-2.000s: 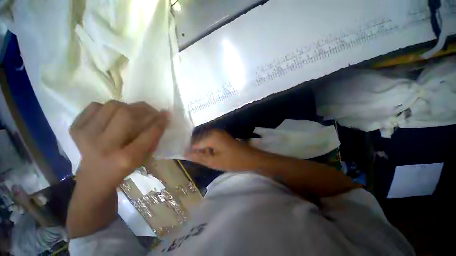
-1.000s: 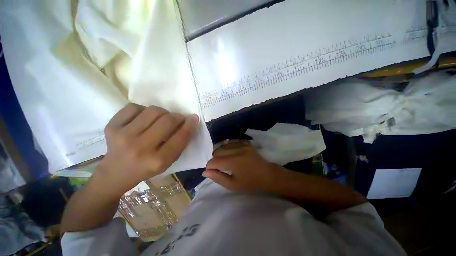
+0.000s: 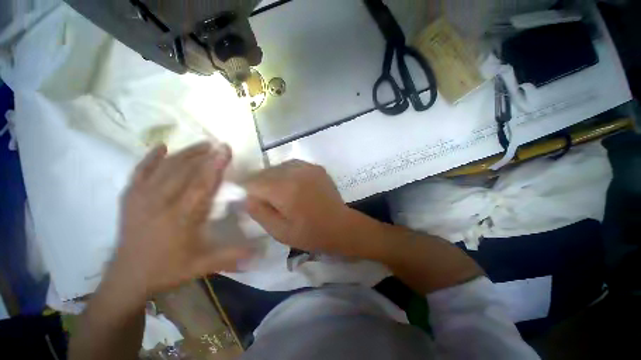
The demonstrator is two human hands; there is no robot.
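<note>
The white garment cloth (image 3: 77,190) lies spread over the left of the table and runs under the lit head of the sewing machine (image 3: 200,31). My left hand (image 3: 176,211) is blurred, over the cloth, with its fingers apart. My right hand (image 3: 299,204) is just right of it, its fingers closed on a small bunched white piece (image 3: 228,200) at the cloth's right edge. The presser foot area (image 3: 247,90) is brightly lit, above both hands.
Black shears (image 3: 404,81) lie right of the needle. A tan tag (image 3: 451,60), small snips (image 3: 502,105) and a flat black rectangular thing (image 3: 552,50) lie further right. A tied white bundle (image 3: 506,200) is below the table's yellow edge. A brown box (image 3: 190,313) is at lower left.
The view has shifted so that the machine head and shears now show. My left hand has opened from its grip on the cloth edge. My right hand has risen to the cloth, beside my left.
</note>
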